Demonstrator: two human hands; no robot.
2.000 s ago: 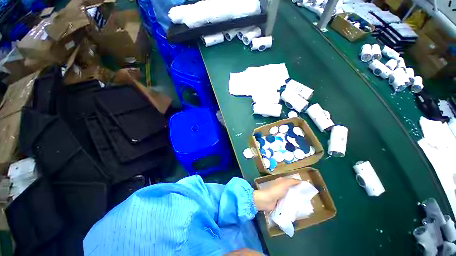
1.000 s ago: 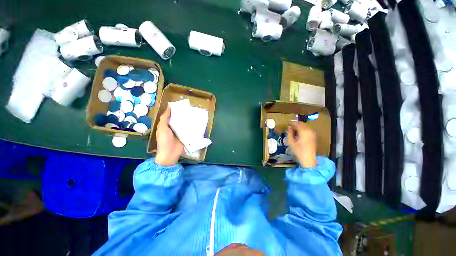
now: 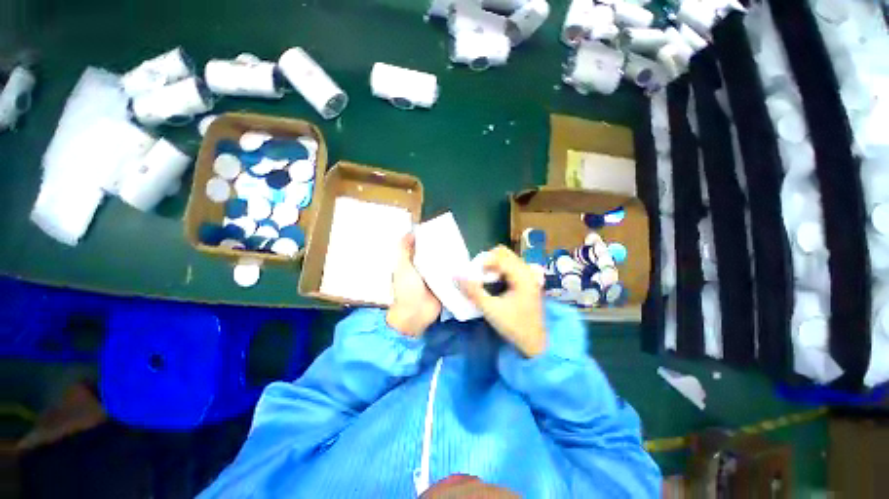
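My left hand point(image 3: 413, 292) holds a white bag-like piece point(image 3: 442, 255) in front of my chest. My right hand point(image 3: 512, 297) is at its right side with a small round disc point(image 3: 494, 284), dark on one face, between the fingers. The bag box point(image 3: 417, 198) holds a flat white stack point(image 3: 367, 244). Left of it a disc box point(image 3: 198, 200) holds white and blue discs point(image 3: 258, 200). A second disc box point(image 3: 634, 234), flap up, stands right of my hands with discs inside point(image 3: 585, 268).
White cylindrical units point(image 3: 404, 85) lie loose along the green bench point(image 3: 468, 146), with more at the top right. A loose bag stack point(image 3: 80, 161) lies at left. Layered black trays point(image 3: 738, 195) with white bagged pieces stand at right. A blue stool point(image 3: 161, 361) is below left.
My left hand has lifted the white piece out of the bag box and moved right. My right hand has left the right disc box with a disc and come to the piece.
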